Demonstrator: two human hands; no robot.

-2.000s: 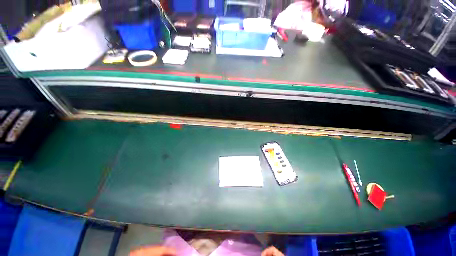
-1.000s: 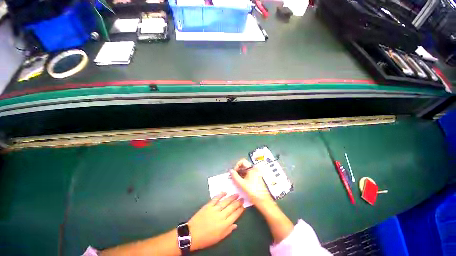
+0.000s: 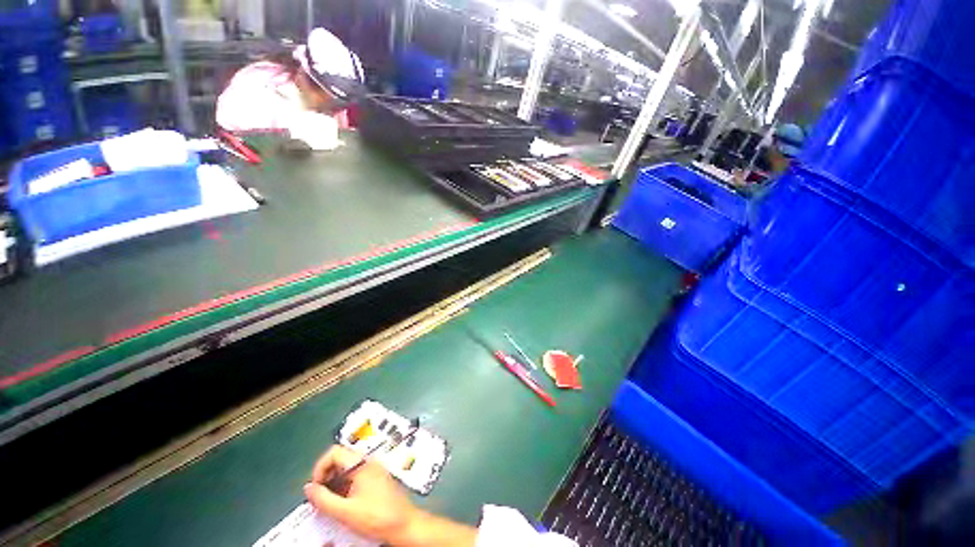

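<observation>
My right hand (image 3: 369,508) holds a thin dark pen (image 3: 369,453) at the lower middle. The pen's upper part reaches over the electronic unit (image 3: 423,462), a white device with a black edge, dark slots and an orange-yellow patch. The unit lies on the green mat just beyond my hand. The white paper slip (image 3: 299,530) lies under and left of my hand, cut off by the bottom edge. My left hand is out of the picture.
A red marker (image 3: 524,378), a thin pale stick (image 3: 521,350) and a red pad (image 3: 563,371) lie on the mat. Blue crates (image 3: 834,278) are stacked at right; one holds dark dividers. Across the dark gap are black trays (image 3: 513,182), a light-blue box (image 3: 107,190) and a person (image 3: 267,102).
The view has swung right, bringing the stacked crates and the person into sight. My left hand has gone out of the picture. My right hand still holds the pen by the paper.
</observation>
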